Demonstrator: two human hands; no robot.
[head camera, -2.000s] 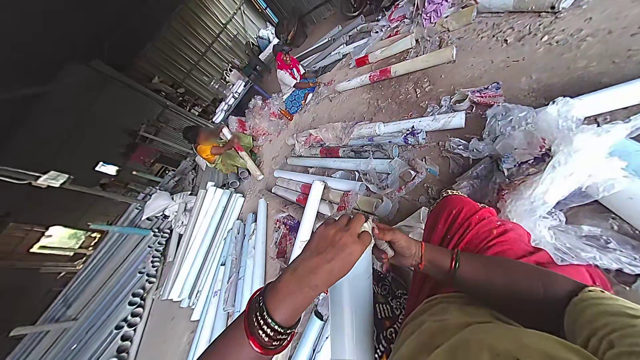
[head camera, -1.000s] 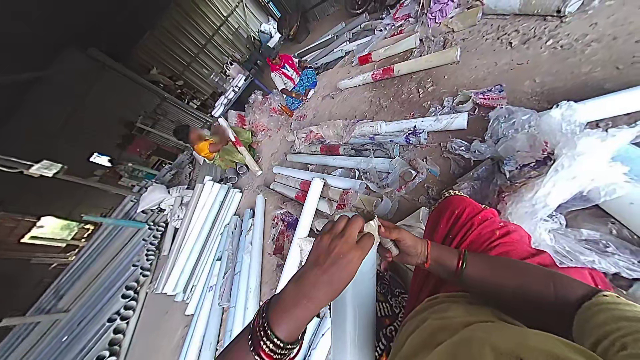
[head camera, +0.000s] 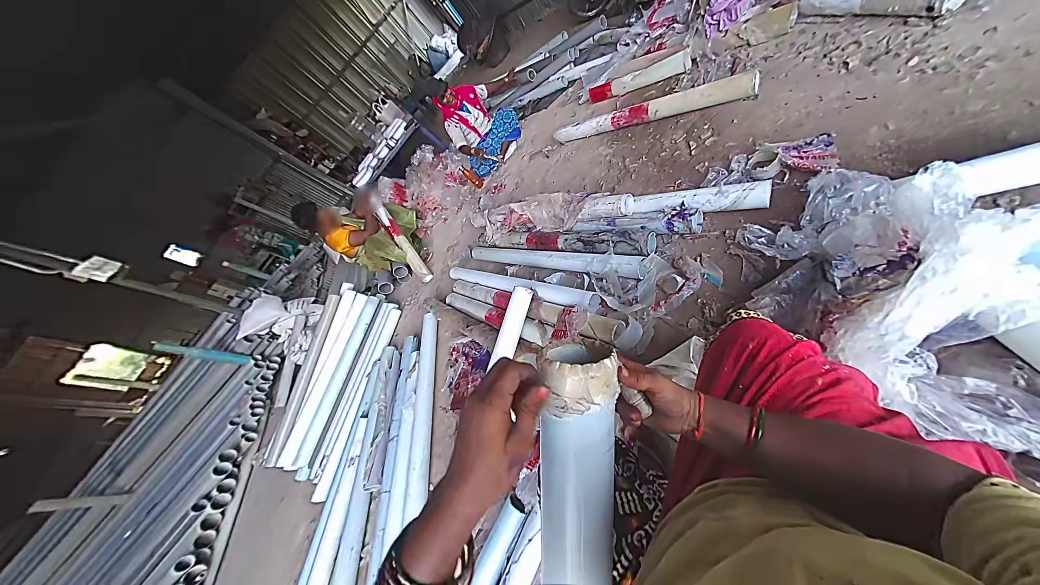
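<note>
A wide pale grey plastic pipe (head camera: 578, 487) stands upright in front of me, its open mouth towards the top. Ragged off-white wrapping (head camera: 578, 382), perhaps tape or paper, rings the rim. My left hand (head camera: 496, 431) is at the left side of that rim, thumb and fingers bent near the wrapping; whether it grips anything is unclear. At the rim's right side, my right hand (head camera: 662, 398) is closed around a small whitish object (head camera: 636, 401), partly hidden by the fingers, which I cannot identify.
White pipes (head camera: 349, 382) lie in rows to the left, beside stacked grey pipes (head camera: 203, 520). Ahead lie more pipes (head camera: 699, 197) and plastic film. Crumpled clear plastic (head camera: 959, 309) lies right. Two people sit farther off, one (head camera: 357, 236) holding a red-banded pipe, another (head camera: 475, 126) behind.
My left hand has moved off the top of the pipe to its left side, so the open mouth and wrapped rim now show. My right hand remains beside the rim.
</note>
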